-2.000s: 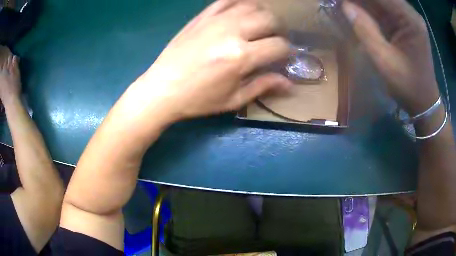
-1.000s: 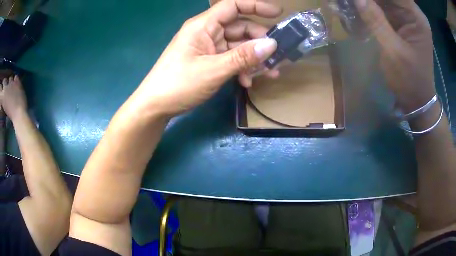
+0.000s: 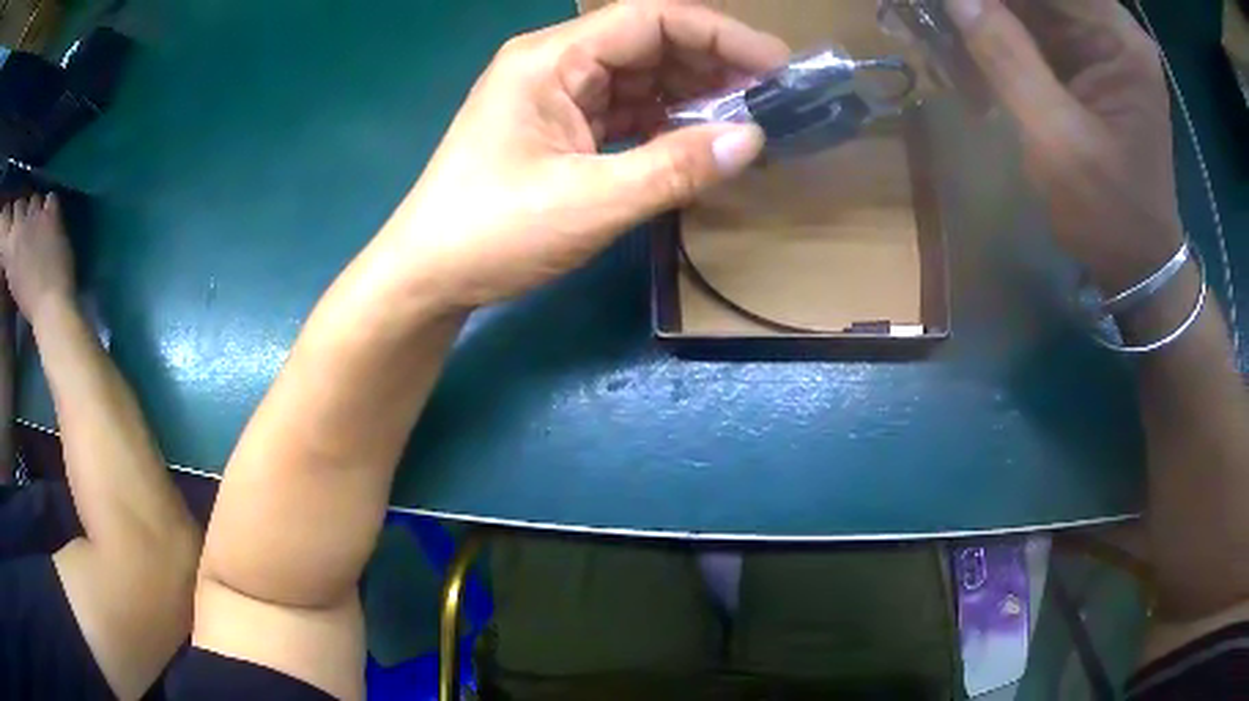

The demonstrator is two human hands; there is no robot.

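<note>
My left hand [image 3: 603,164] holds a clear plastic bag [image 3: 808,103] with a black part and a thin dark cord, between thumb and fingers, above the open carton. My right hand [image 3: 1055,123], partly cut off by the top edge, holds another shiny clear bag [image 3: 927,30] at the upper right; its contents are unclear. The open carton [image 3: 808,260] is brown inside and dark outside, its upper part hidden by my left hand and the bag. In it a black cable [image 3: 733,304] curves along the left and bottom to a connector with a white tip [image 3: 905,330].
The carton lies on a glossy dark-green table [image 3: 589,438] with a pale curved edge. At the left another person's hand [image 3: 39,253] rests by dark objects [image 3: 62,89]. Below the table edge are my lap, a yellow metal tube [image 3: 455,616] and a purple-and-white phone-like item [image 3: 992,616].
My left hand lifted a bag out of the carton, where it lay two seconds ago. Since one second ago the bag has turned in my fingers. My right hand has moved little.
</note>
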